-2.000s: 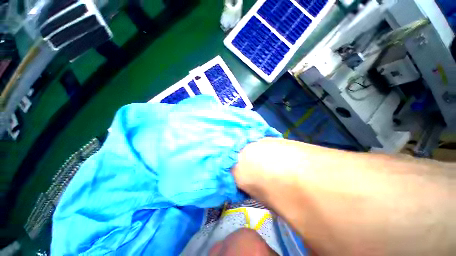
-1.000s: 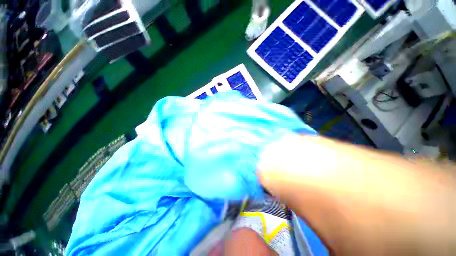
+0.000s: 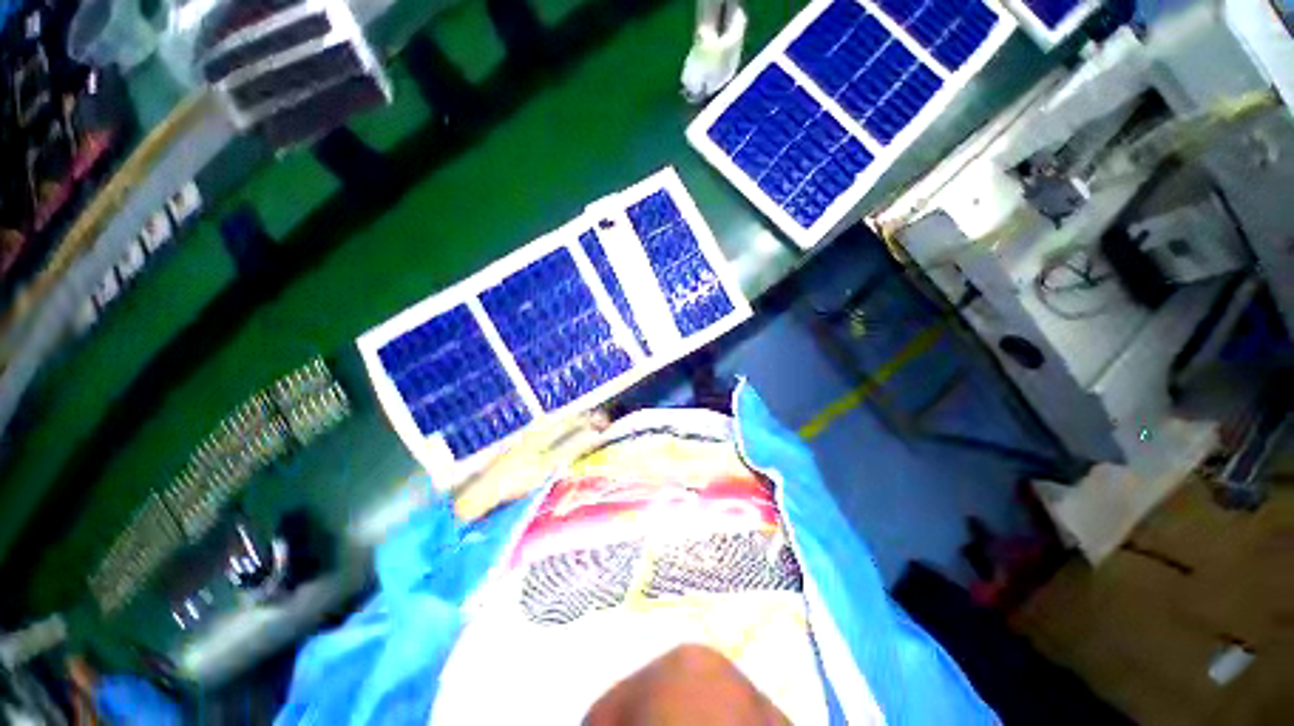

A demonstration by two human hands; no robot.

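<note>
A white tray (image 3: 490, 338) with sections of glossy blue parts lies on the green bench in front of me. A white strip (image 3: 636, 291) lies across its right section. A blurred, skin-toned shape at the tray's near edge, above my blue sleeve (image 3: 412, 560), appears to be my left hand (image 3: 528, 465). Its fingers are not clear, and I cannot tell whether it holds anything. My right hand is not in view.
A second blue-filled tray (image 3: 869, 142) lies at the upper right, beside a white object (image 3: 714, 54). Green-silver strips (image 3: 220, 468) lie in rows at left. A dark-panelled rack (image 3: 295, 71) stands upper left. White-grey equipment (image 3: 1050, 298) stands right, above the blue floor (image 3: 852, 426).
The large bare forearm and blue sleeve that covered the middle are gone from there. The near tray is now uncovered, and my smock front shows below it.
</note>
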